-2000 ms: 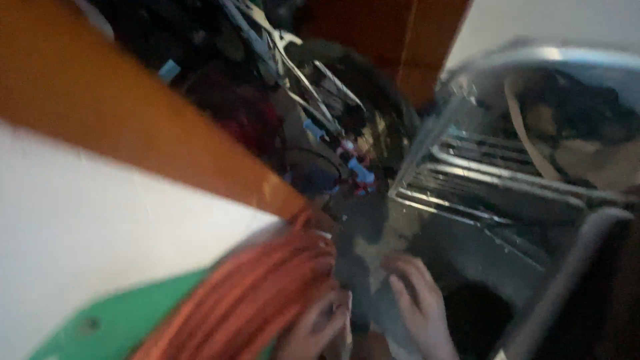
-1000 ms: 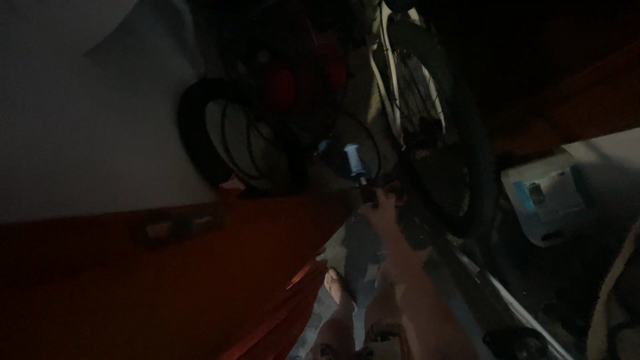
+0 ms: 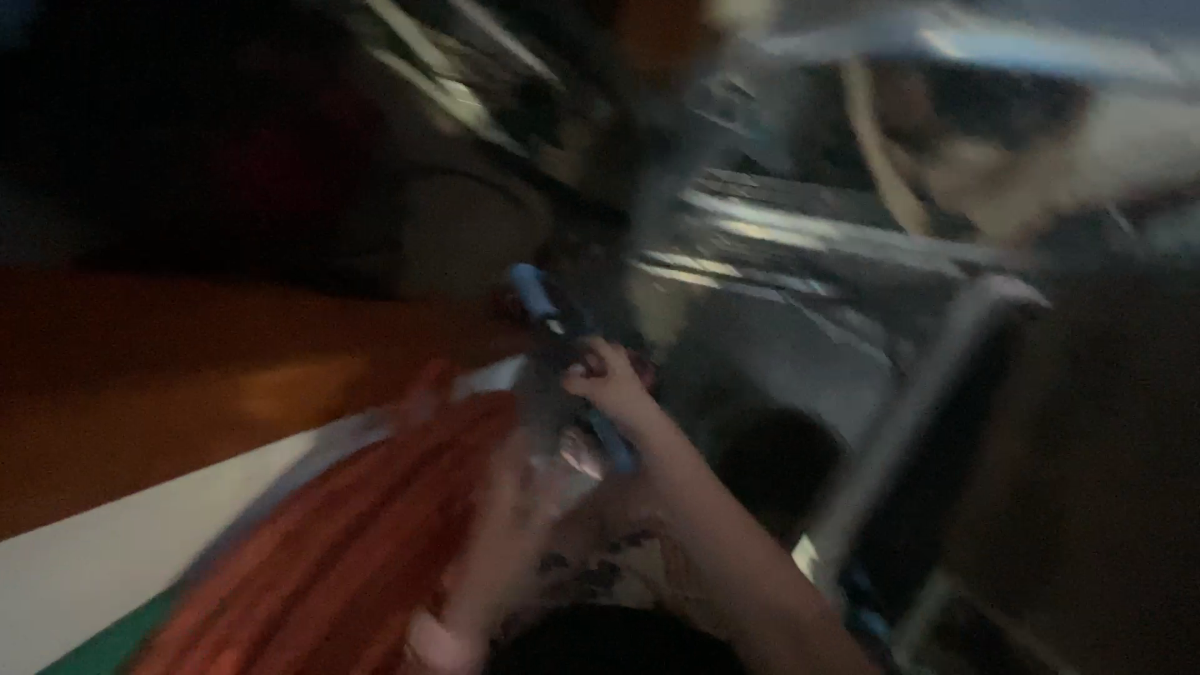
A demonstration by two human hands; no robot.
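Motion blur covers much of the view. My right hand [image 3: 609, 380] reaches from the lower right, its fingers closed around the middle of a dark object with blue parts [image 3: 534, 292], which I cannot identify exactly. One blue part points up and left of the hand; another lies below it. A blurred limb, which looks like my left forearm [image 3: 497, 544], shows lower left beside a bundle of orange-red hose or cable [image 3: 375, 525]. Whether my left hand holds anything cannot be made out. Part of a bare foot [image 3: 581, 452] appears below my right hand.
A metal-tubed frame or rack [image 3: 797, 230] stands at right, with a tan strap [image 3: 877, 150] behind it. Pale bars [image 3: 436, 75] cross the dark top left. An orange-brown panel [image 3: 187, 384] and a white surface [image 3: 141, 562] are on the left.
Two seconds ago my right hand was apart from the blue-ended object; one second ago it reached down to it, and now it grips it. The view has swung strongly between frames.
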